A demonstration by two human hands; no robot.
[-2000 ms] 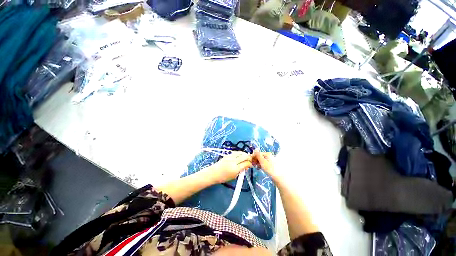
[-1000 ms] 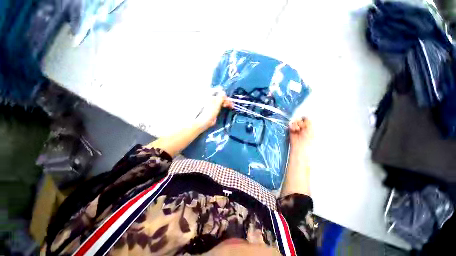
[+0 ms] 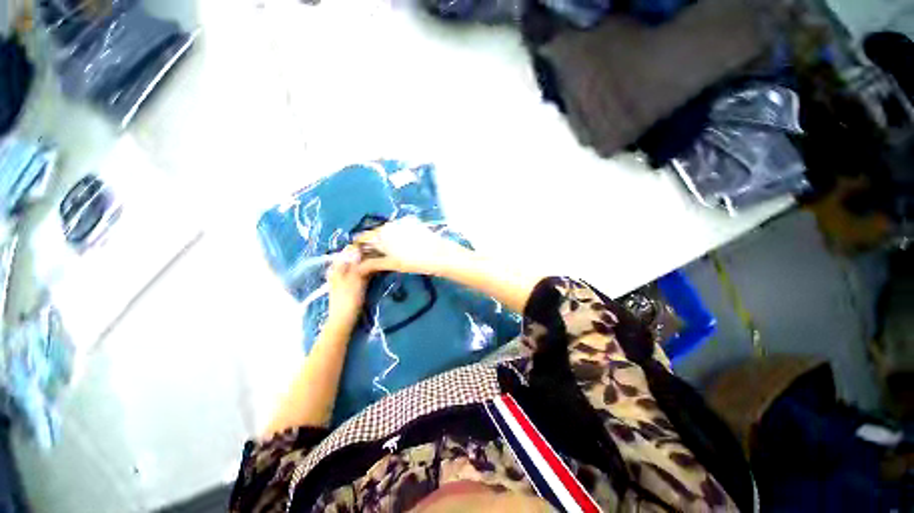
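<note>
A teal garment in a clear shiny polybag with a black line drawing [image 3: 431, 336] lies flat on the white table, close against my body. A small white sticker [image 3: 403, 178] shows near its far edge. A whitish band, the bag flap [image 3: 313, 269], crosses the bag. My left hand [image 3: 349, 281] and my right hand [image 3: 396, 245] meet over the band near the middle of the bag, with fingers closed on the film. The fingertips partly hide what they pinch and cover part of the drawing.
Dark brown-grey folded garments [image 3: 641, 75] and a bagged dark piece [image 3: 744, 145] lie at the table's right. A blue crate [image 3: 687, 316] and a brown carton [image 3: 772, 386] are on the floor at right. Dark bagged garments [image 3: 120, 60] and light-blue packets [image 3: 35, 376] lie at left.
The view has turned, bringing the right edge's garments to the upper right. My hands were apart at the two ends of the band one second ago and are now together near its middle.
</note>
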